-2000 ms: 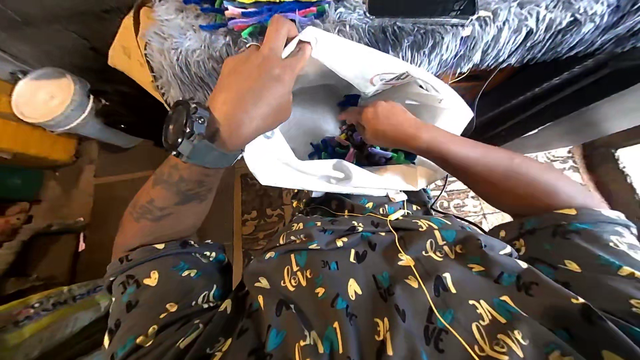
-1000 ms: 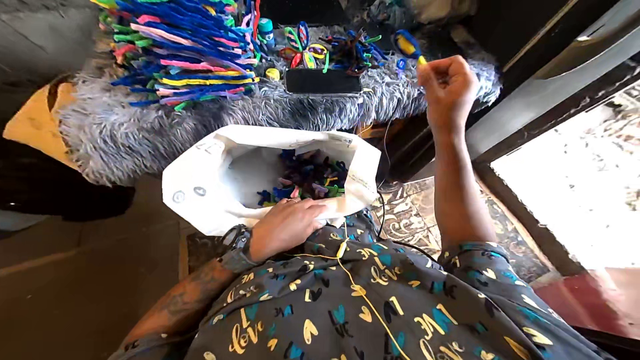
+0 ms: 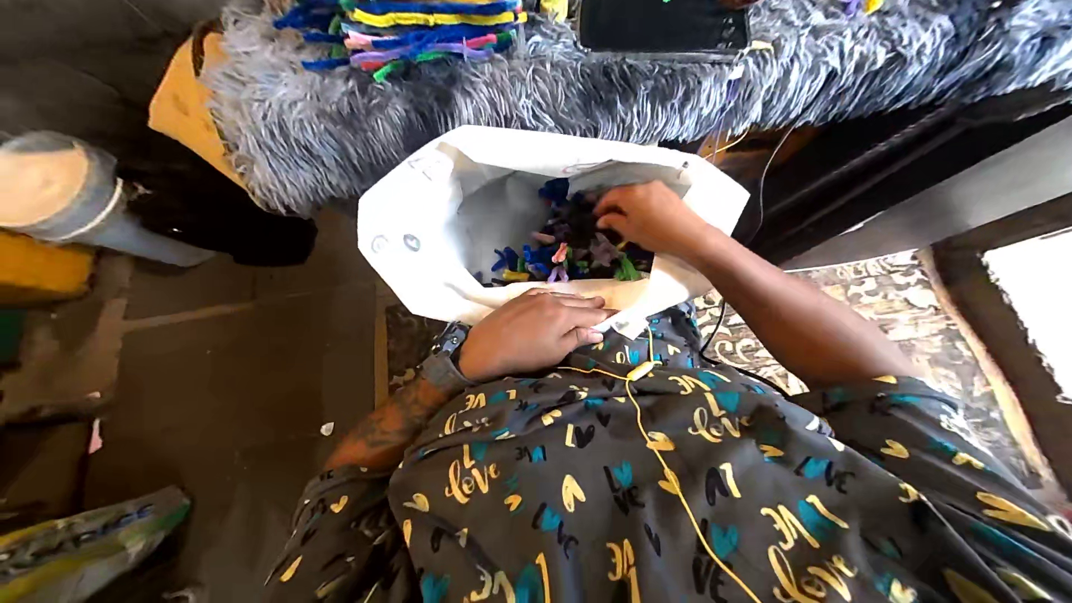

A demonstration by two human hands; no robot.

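An open white bag [image 3: 410, 226] with a folded-out rim rests against my lap. Inside it lie many small twisted pipe-cleaner pieces [image 3: 559, 253] in blue, purple, pink, green and yellow. My left hand [image 3: 536, 331], with a watch at the wrist, lies over the near rim of the bag. My right hand [image 3: 649, 219] reaches into the bag at its right side, fingers curled down at the pieces; whether it grips one is hidden.
Grey shaggy fur cloth [image 3: 402, 117] covers the table edge ahead. On it lie bundled colourful pipe cleaners [image 3: 435, 29] and a black phone [image 3: 662, 25]. A lidded container [image 3: 50, 184] stands at left. A yellow earphone cord [image 3: 662, 461] hangs down my front.
My right hand has come down from above the fur-covered table, where it held a blue and yellow looped piece, into the bag. My left hand remains at the near rim.
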